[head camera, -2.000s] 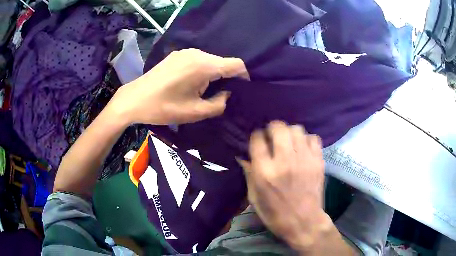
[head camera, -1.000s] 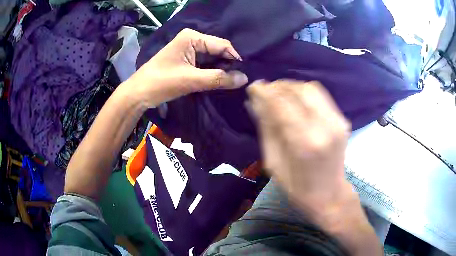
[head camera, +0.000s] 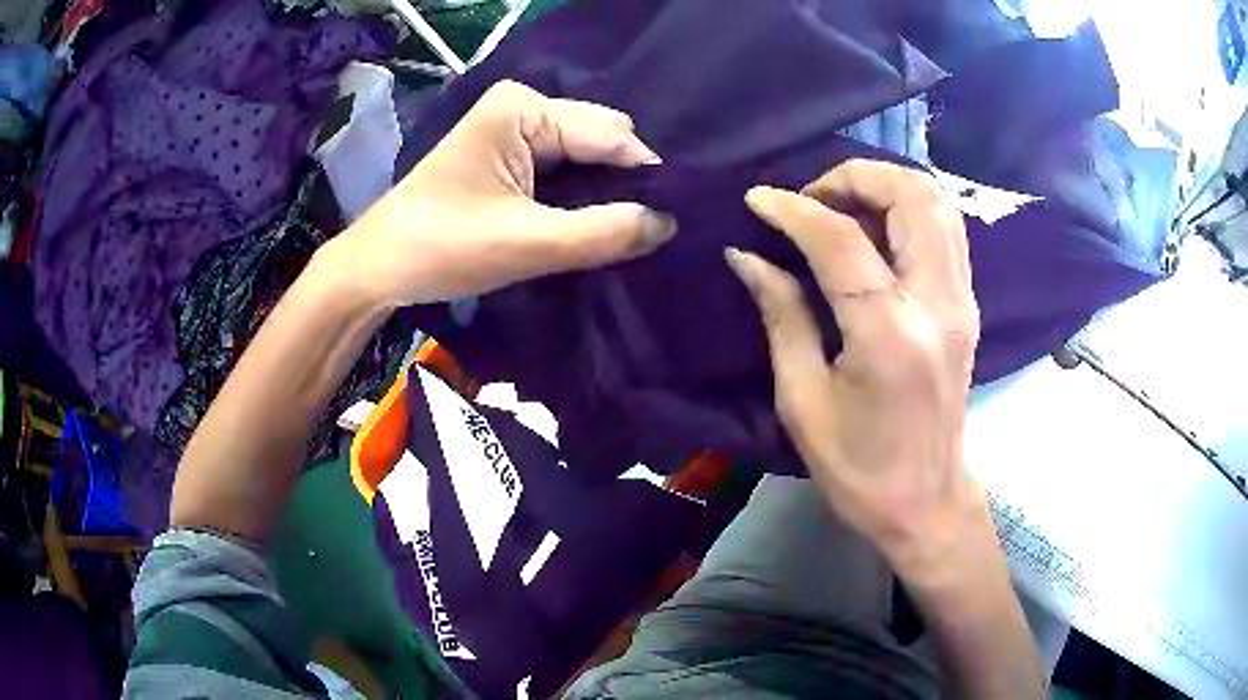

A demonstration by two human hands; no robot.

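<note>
The dark purple garment piece (head camera: pixel 657 315) spreads from the sewing table down to my lap, with white shapes and "CLUB" lettering on its lower part. My left hand (head camera: pixel 479 205) is bare and holds the cloth at upper centre, thumb and forefinger apart on its near side, the other fingers hidden. My right hand (head camera: pixel 876 315) is bare, just right of it, over the cloth. Its thumb and forefinger tips are apart; whether they touch the cloth is unclear. An orange-edged part (head camera: pixel 387 435) shows at the piece's lower left.
The white sewing table (head camera: pixel 1143 451) is at the right, with ruler marks along its near edge. Purple dotted cloth (head camera: pixel 178 164) is heaped at the left beside a white scrap (head camera: pixel 363 144). White rack bars (head camera: pixel 435 34) stand at the top. Blurred machine parts show at upper right.
My right hand has moved up from the lower cloth, its fingers now spread beside my left hand. My left hand has turned slightly, its thumb rising. The cloth has shifted slightly right.
</note>
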